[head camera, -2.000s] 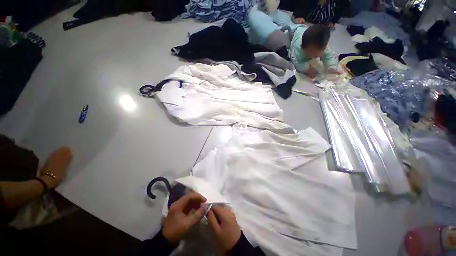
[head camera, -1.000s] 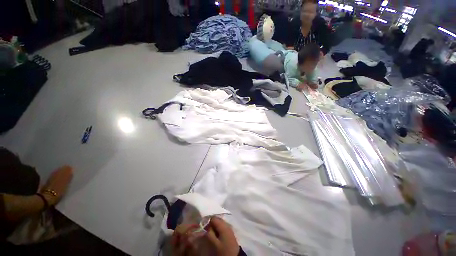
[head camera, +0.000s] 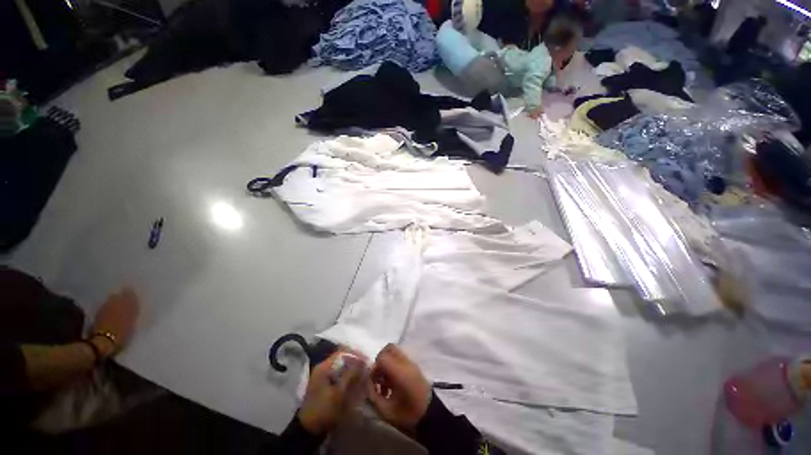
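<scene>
A white shirt (head camera: 498, 311) lies spread on the table in front of me, with a black hanger (head camera: 286, 349) whose hook shows at its collar end. My left hand (head camera: 331, 391) and my right hand (head camera: 398, 387) are close together at the collar, fingers pinching the white cloth there. The exact part pinched is blurred and partly hidden by the fingers. A thin dark stick (head camera: 447, 386) shows beside my right hand, over the shirt. A second white shirt (head camera: 382, 191) on a black hanger lies beyond the first.
Flat shiny clear bags (head camera: 627, 231) lie to the right. A pink bottle (head camera: 756, 393) is at lower right. Small blue-black snips or a pen (head camera: 156, 233) lie at left, near another person's hand (head camera: 117, 318). Dark garments (head camera: 387, 102) and a baby (head camera: 533, 71) are at the far side.
The baby has lifted its head. My hands stay at the collar, now a little apart, and the cloth there has shifted. The dark stick now shows beside my right hand.
</scene>
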